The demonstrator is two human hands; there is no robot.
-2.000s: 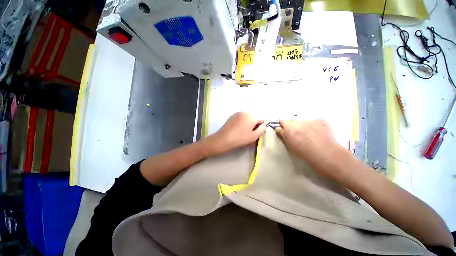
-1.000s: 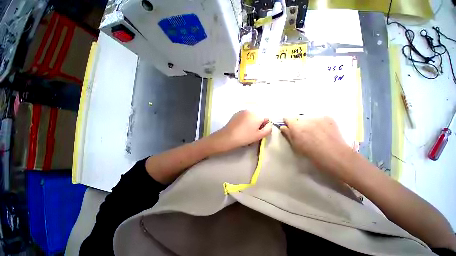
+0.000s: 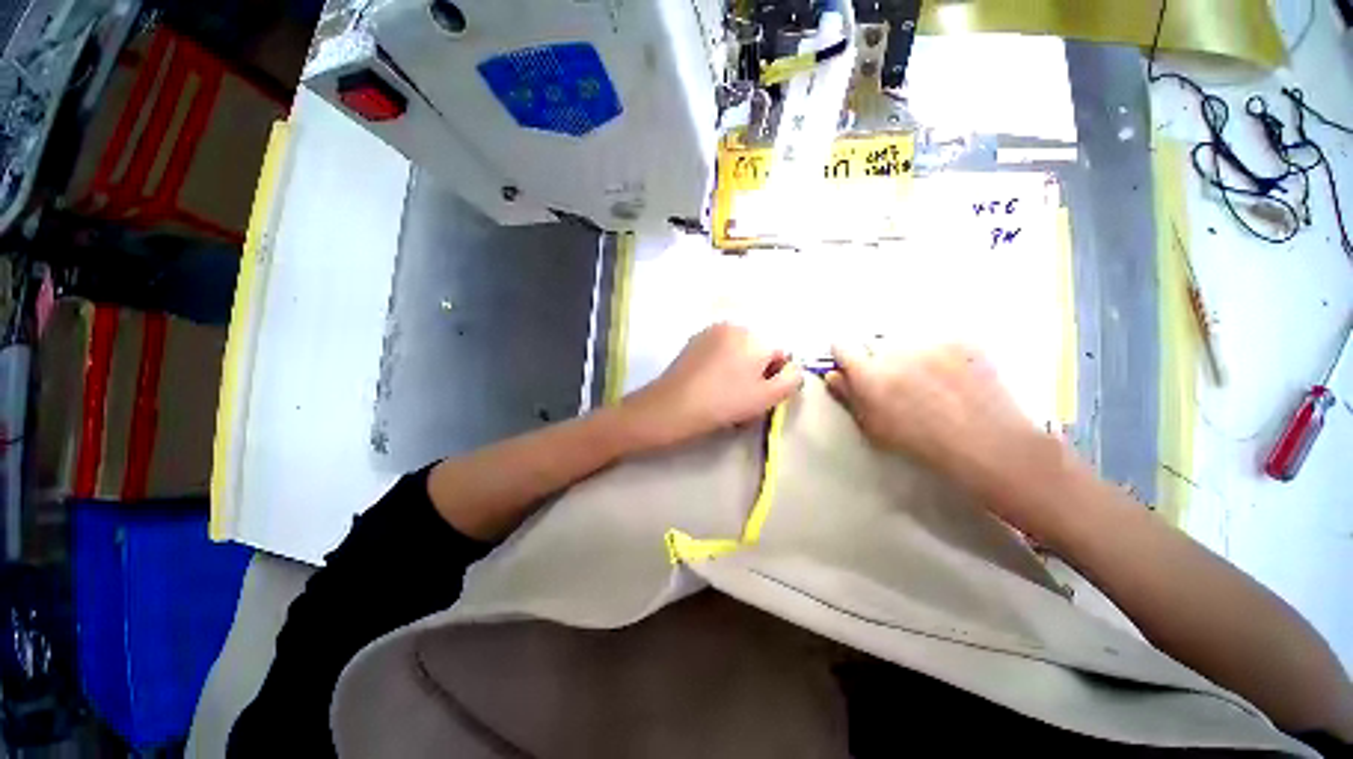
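Observation:
A large beige bag body (image 3: pixel 905 512) lies across my lap and up onto the white template, its opening towards me. A narrow yellow tape (image 3: pixel 766 482) runs down its seam and bends to the left at the lower end. My left hand (image 3: pixel 720 389) pinches the top edge of the bag body beside the seam. My right hand (image 3: pixel 927 408) pinches the same edge just to the right. A small dark piece (image 3: pixel 818 365) shows between my fingertips; I cannot tell what it is.
The white sewing machine head (image 3: pixel 549 104) stands at upper left, over a grey bed plate (image 3: pixel 497 319). The white template (image 3: pixel 950 282) with handwriting lies ahead. A red-handled screwdriver (image 3: pixel 1300 433), an orange-handled slim tool (image 3: pixel 1199 309) and black cord (image 3: pixel 1254 156) are at right. A blue crate (image 3: pixel 149 623) is at left.
My hands still hold the bag body's edge at nearly the same spot. The view has shifted slightly, and the yellow tape's lower end sits a little higher.

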